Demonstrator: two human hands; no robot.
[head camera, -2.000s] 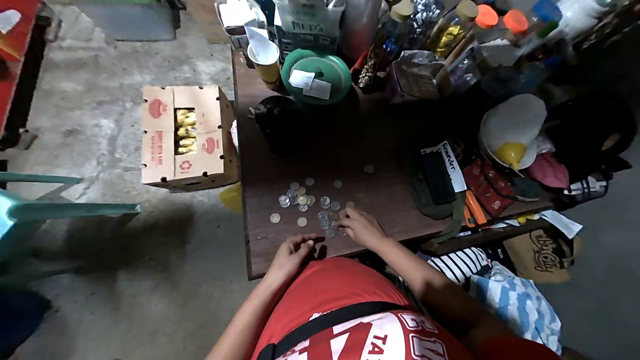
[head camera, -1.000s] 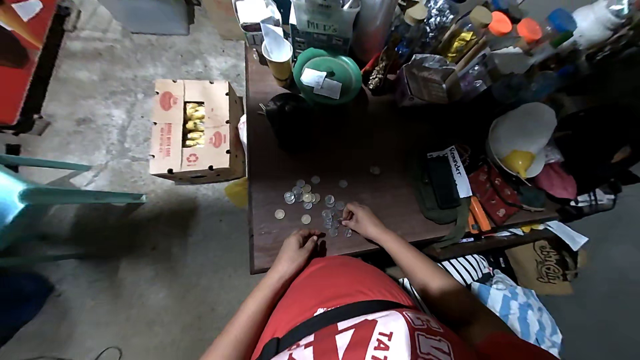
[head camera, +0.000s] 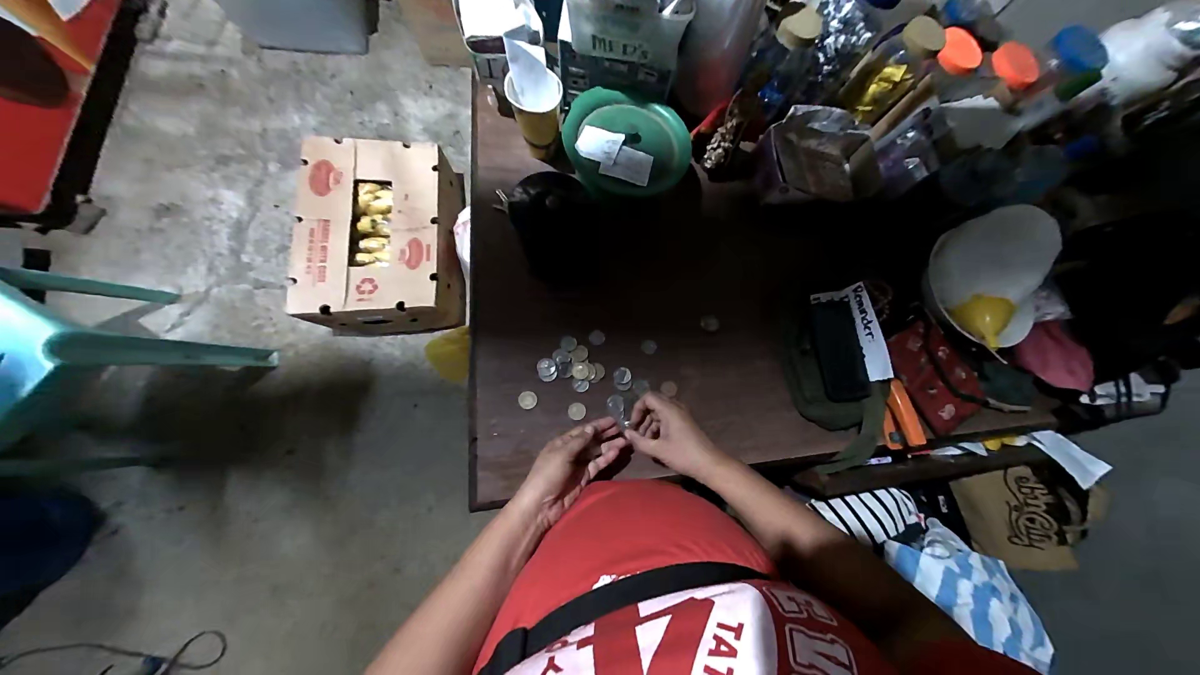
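Loose coins (head camera: 580, 371), silver and gold-toned, lie scattered on the dark wooden table (head camera: 525, 459) in front of me. My left hand (head camera: 572, 459) is at the table's near edge, palm partly turned up with its fingers curled. Close against its fingertips is my right hand (head camera: 670, 434), thumb and fingers pinched together beside a few coins. Whether either hand holds a coin is too small to tell. One coin (head camera: 709, 323) lies apart, farther to the right, and another (head camera: 527, 400) is off to the left.
A green round lid (head camera: 626, 141), a paper cup (head camera: 534, 108) and jars with orange lids (head camera: 960, 51) line the table's back. A phone-like black object (head camera: 837, 352) and orange-handled scissors (head camera: 905, 412) are at right. A cardboard box (head camera: 323, 225) and a green plastic chair (head camera: 141, 349) stand left.
My left hand has turned its palm up more, and its fingertips have come close to those of my right hand. In the earlier frames the two hands were farther apart.
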